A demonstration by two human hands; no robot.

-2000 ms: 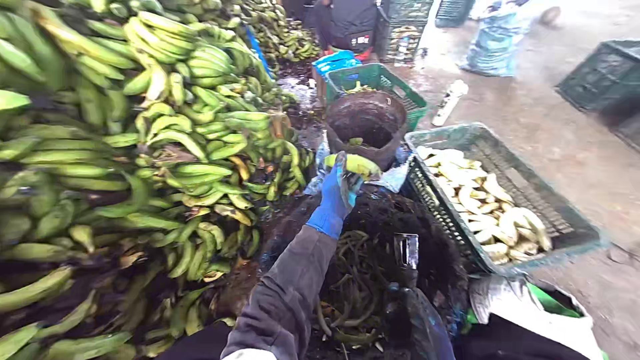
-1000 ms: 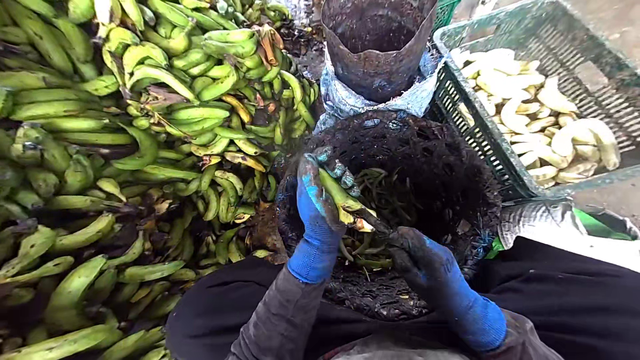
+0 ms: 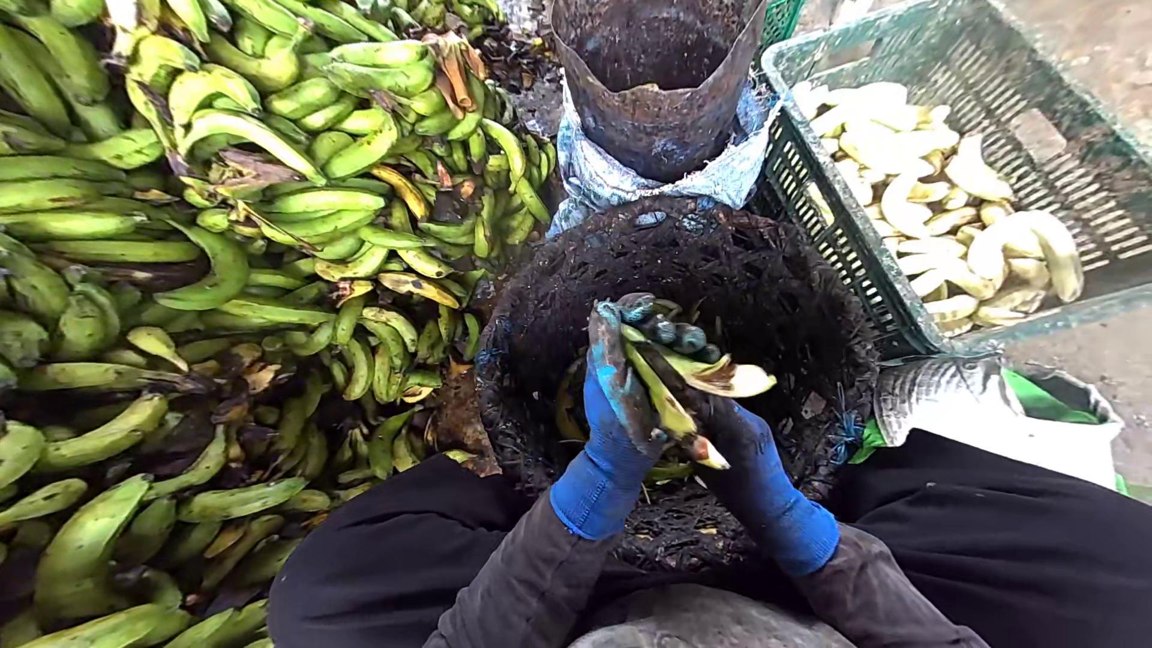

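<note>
Both hands wear blue, dark-stained gloves and meet above a dark woven basket between the knees. My left hand is closed around a green plantain, whose skin is partly split away. My right hand presses against the plantain's lower right side, with a loosened strip of peel sticking out to the right over it. Whether a blade is in the right hand cannot be seen. Dark peels lie inside the basket, mostly hidden by the hands.
A large heap of green plantains fills the left side. Beyond the basket, a rusty metal cylinder stands in a white-blue sack. A green plastic crate at the right holds peeled plantains. A white sack lies below the crate.
The left hand, reaching forward with a plantain two seconds ago, is now back over the basket. The right hand has joined it, and the peel has come apart. The view has tilted down.
</note>
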